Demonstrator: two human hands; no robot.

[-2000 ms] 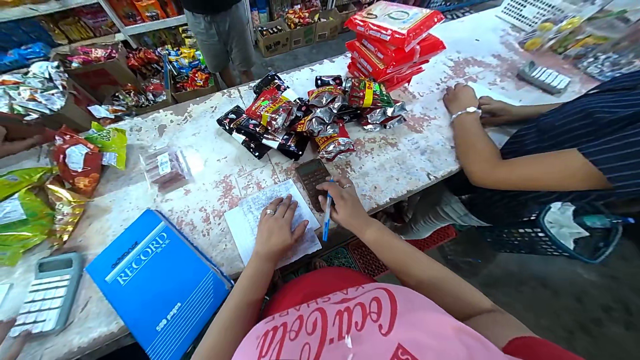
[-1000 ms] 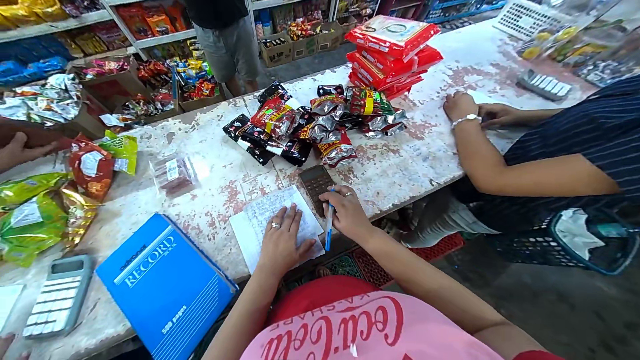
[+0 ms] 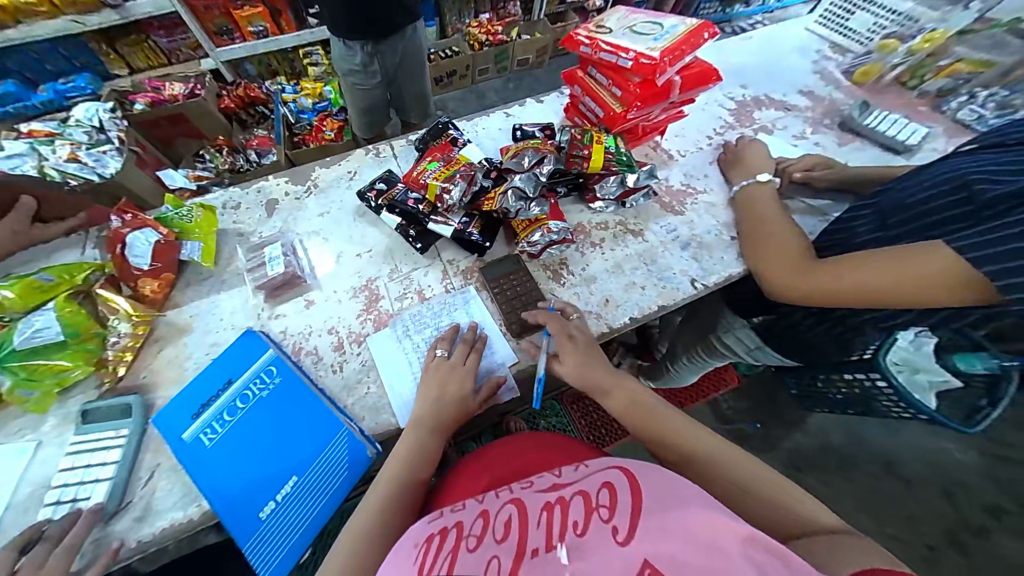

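Observation:
My left hand [image 3: 454, 374] lies flat, fingers apart, on a handwritten sheet of paper [image 3: 424, 328] at the counter's near edge. In my right hand [image 3: 570, 346] a blue pen [image 3: 542, 364] is held between the fingers, its lower end over the counter edge. One of that hand's fingers reaches the bottom of a dark calculator [image 3: 512, 292], just right of the paper. Beyond the calculator lies a pile of foil packets [image 3: 480, 188]. A blue record book [image 3: 264, 448] is left of the paper, and a clear pack with a label [image 3: 276, 266] lies above it.
Stacked red packs [image 3: 640, 72] stand at the back of the worn counter [image 3: 344, 232]. A co-worker's forearms [image 3: 768, 208] rest at right, beside a grey calculator [image 3: 884, 128]. At left are snack bags [image 3: 56, 336], another calculator [image 3: 96, 456] and other people's hands. A person stands behind the counter.
The hand at the far left has come further into view beside the snack bags. My left hand stays on the paper and my right hand keeps the pen near the dark calculator.

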